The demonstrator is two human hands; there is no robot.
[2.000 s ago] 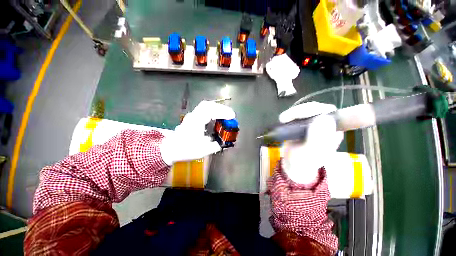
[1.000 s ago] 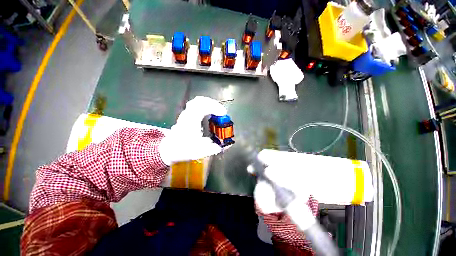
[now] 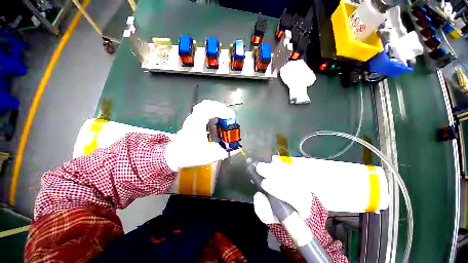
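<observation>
My left hand (image 3: 197, 136), in a white glove, holds a coil component (image 3: 229, 133) with a blue top, copper windings and a dark base. My right hand (image 3: 287, 192), in a white glove, holds a grey dispensing syringe (image 3: 281, 209), its rear end towards the bottom edge. The thin needle points up-left and its tip is at or just beside the lower edge of the coil; contact cannot be told. A silver-white fixture (image 3: 205, 72) behind holds several blue-topped coils (image 3: 212, 52).
White armrests (image 3: 333, 185) with yellow tape lie at the bench front. A loose white glove or cloth (image 3: 297, 81) lies right of the fixture. Dark coil parts (image 3: 259, 30) stand behind it. A yellow bin (image 3: 354, 43), a blue bin (image 3: 390, 66) and a clear hose (image 3: 379, 150) are at the right.
My right hand has moved left and down, and the syringe has swung from pointing left to pointing up-left, its needle now at the coil. My left hand still holds the coil in nearly the same place.
</observation>
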